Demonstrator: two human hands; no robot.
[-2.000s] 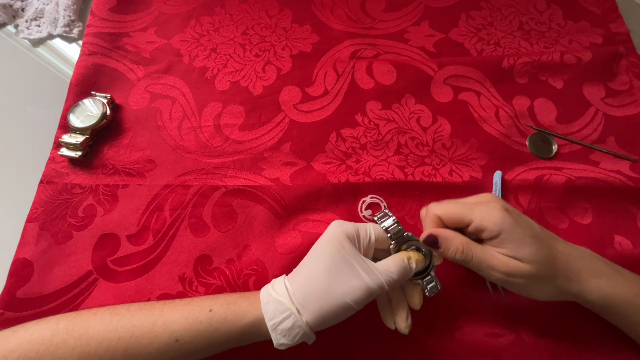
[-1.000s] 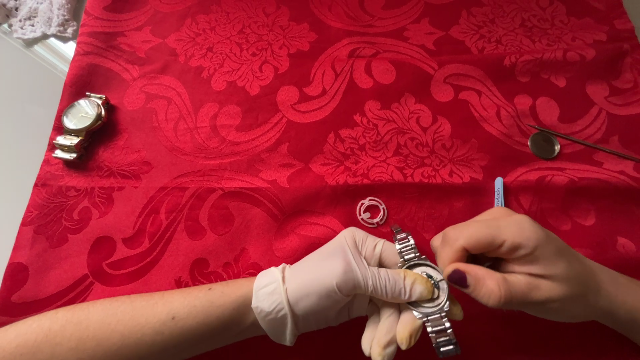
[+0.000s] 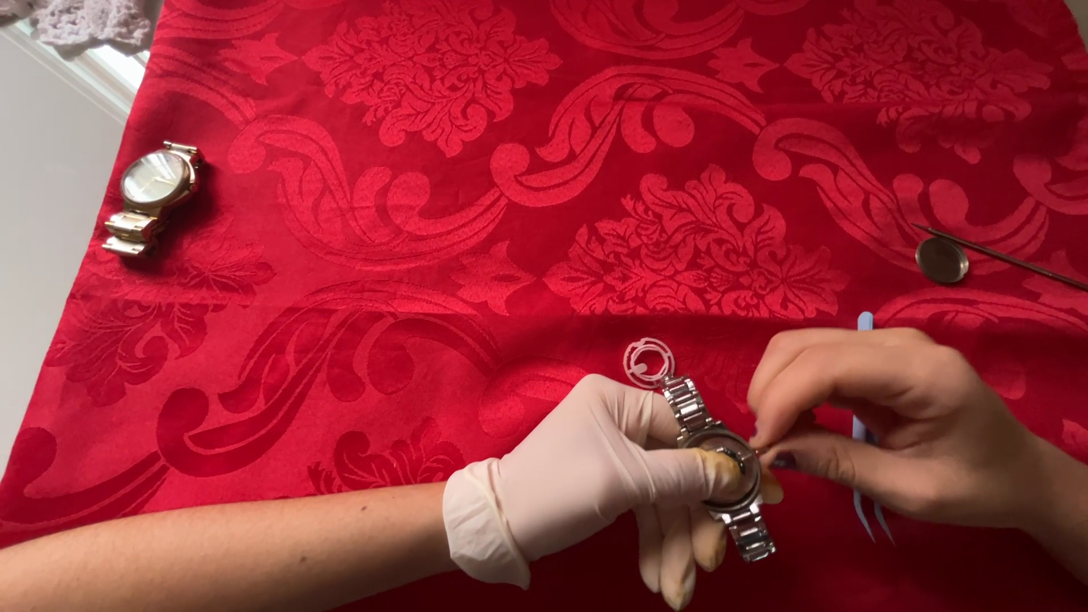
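Note:
My left hand point(image 3: 595, 467), in a white glove with yellow-stained fingertips, holds a silver metal-link wristwatch point(image 3: 750, 531) with its case open. The thumb presses on the inside of the case. At the right side of the case, my right hand point(image 3: 884, 416) is bare, with dark nail polish; its thumb and index finger pinch together at the case edge, and whether something small is between them cannot be told. Just above the bracelet lies a white plastic ring-shaped spacer point(image 3: 649, 363). Blue tweezers point(image 3: 865, 323) lie partly hidden beneath my right hand, tips showing below it.
A gold-coloured wristwatch point(image 3: 157, 180) rests at the left edge of the red damask tablecloth point(image 3: 425, 280). On the right are a round metal watch case back point(image 3: 941, 260) and a thin metal rod-like tool point(image 3: 1003, 255). Pale crocheted fabric point(image 3: 93, 25) shows at the top left.
My right thumb and index finger have come to the case edge from slightly farther right. The watch has shifted and turned in my left hand during these frames.

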